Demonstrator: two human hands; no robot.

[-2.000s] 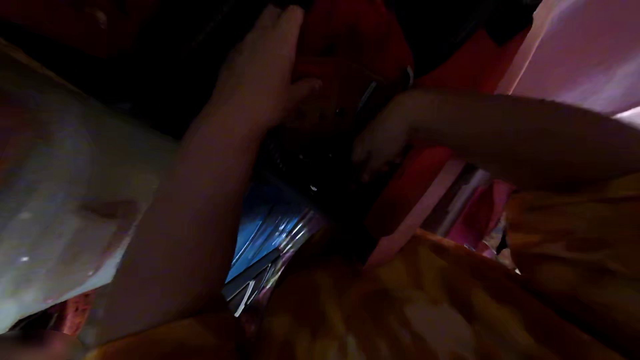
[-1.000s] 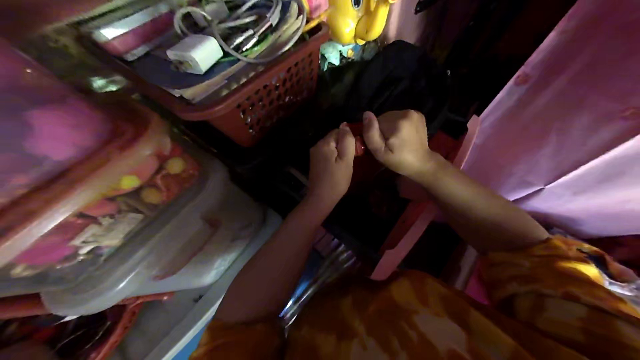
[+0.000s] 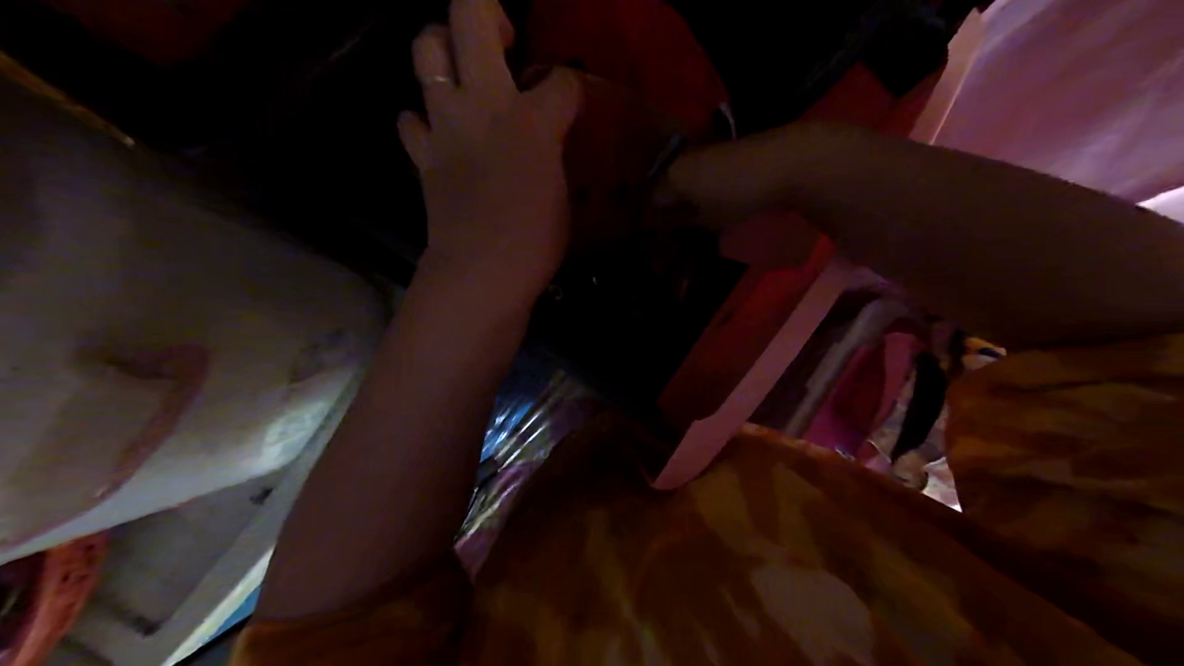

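Note:
In dim light, my left hand (image 3: 490, 157) reaches up at the upper middle, its fingers bent over something dark; a ring shows on one finger. Whether it grips anything is too dark to tell. My right hand (image 3: 689, 185) is to the right of it, reaching down into a dark space, with its fingers hidden in shadow. Between and above the hands lies a dark red thing (image 3: 629, 55), perhaps cloth or a bag. Below the right forearm runs a red container wall with a pink rim (image 3: 740, 398).
A translucent plastic container (image 3: 176, 351) stands at the left, with a red-orange basket (image 3: 74, 583) below it. Shiny clear plastic wrapping (image 3: 527, 444) lies under my left forearm. Pink sheeting (image 3: 1073, 92) hangs at the upper right.
One second ago my hands were close together on a small red thing; now they are apart. The view has shifted, and the basket of cables is out of sight.

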